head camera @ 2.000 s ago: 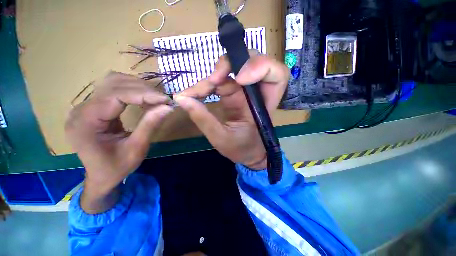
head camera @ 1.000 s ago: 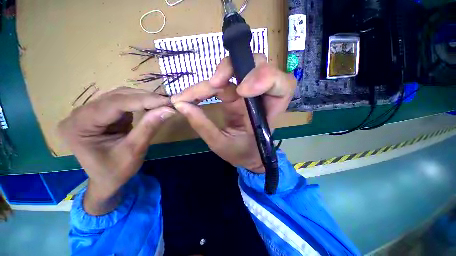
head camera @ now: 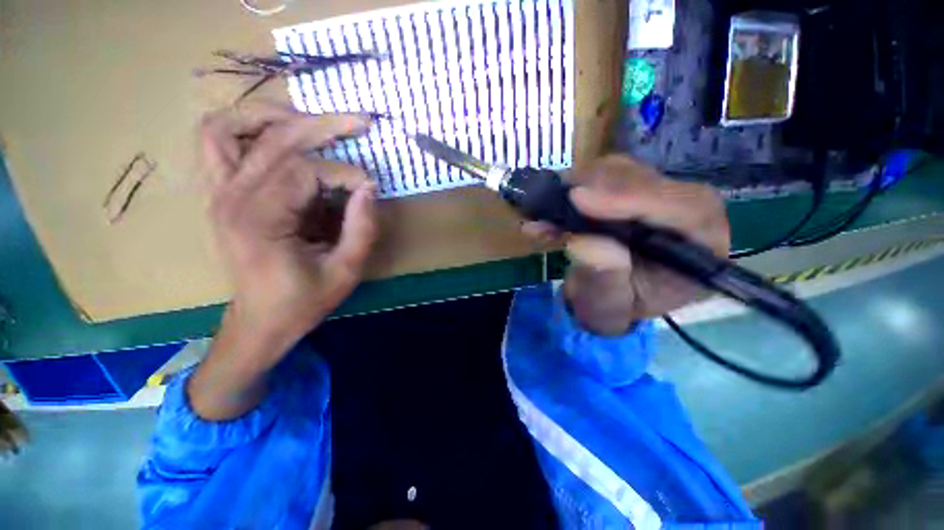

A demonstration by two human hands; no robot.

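The white striped panel lies on the cardboard. Dark lead wires fan out over its left edge. My right hand grips the black soldering iron, whose metal tip points left over the panel's lower part. My left hand is blurred at the panel's lower left, thumb and index fingertips apart. A dark patch shows within its palm; I cannot tell whether it is wires. This hand covers the panel's lower left corner.
Loose wires lie left on the cardboard. A pale band is cut off at the top. On the right are a black speckled case and a metal-edged box with amber contents. The iron's cord loops at the right.
My hands have parted from their fingertip pinch. My right hand has moved right and turned the iron so its tip is over the panel. The view has shifted closer to the panel.
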